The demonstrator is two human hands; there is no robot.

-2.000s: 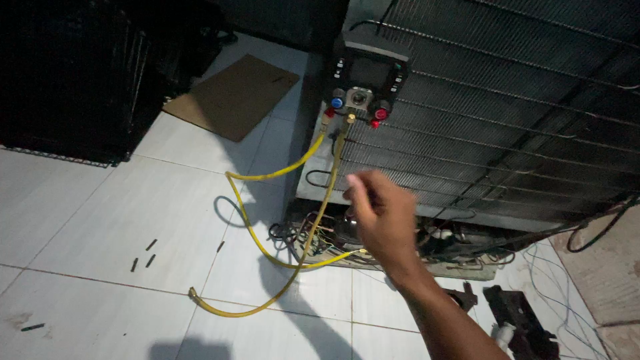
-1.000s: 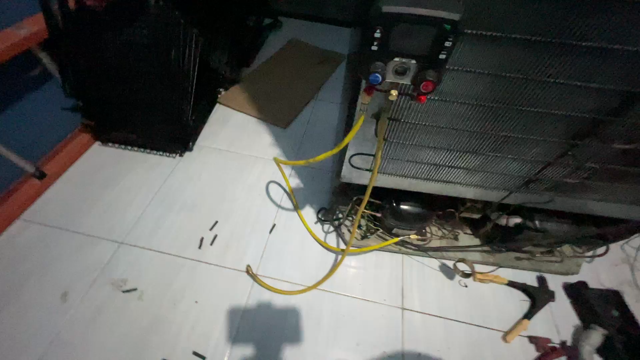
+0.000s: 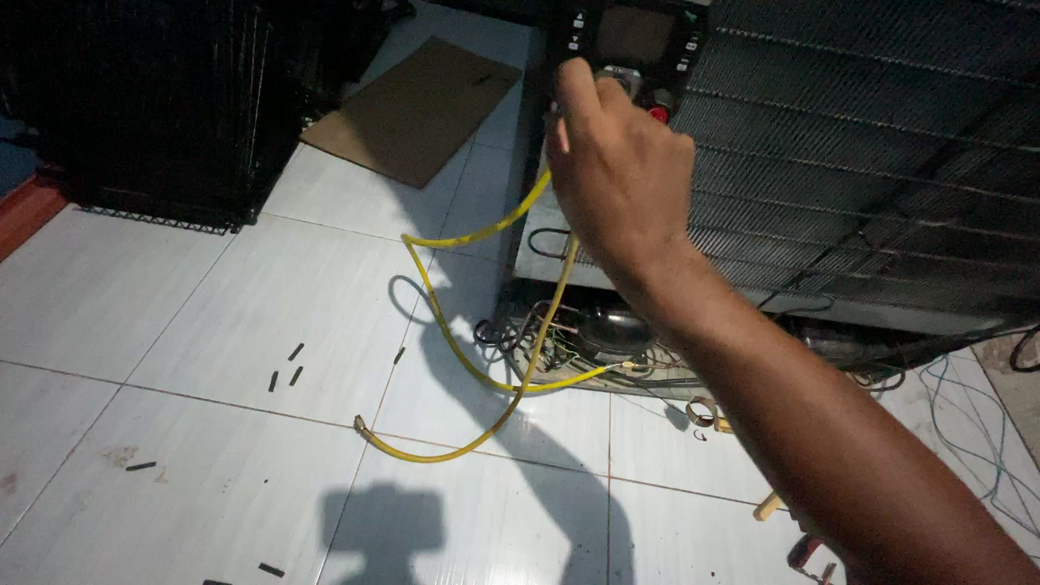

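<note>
The digital manifold gauge is at the top, against the black condenser grille of a refrigerator. My right hand reaches up from the lower right, fingers curled over the gauge's left knob area. They hide the blue knob and hose fittings, so its grip cannot be made out. Right of the fingers shows the red knob. Two yellow hoses hang below the hand; one runs to a thin pipe by the black compressor, the other ends in a free brass fitting over the floor. My left hand is out of view.
A brown cardboard sheet lies on the white tiled floor, beside a black grille unit at upper left. Small black pieces are scattered at lower left. Loose wires, a metal ring and partly hidden tools are at right.
My right hand, below the gauge two seconds ago and out of view one second ago, is now over the gauge's left side. It covers the blue knob seen before.
</note>
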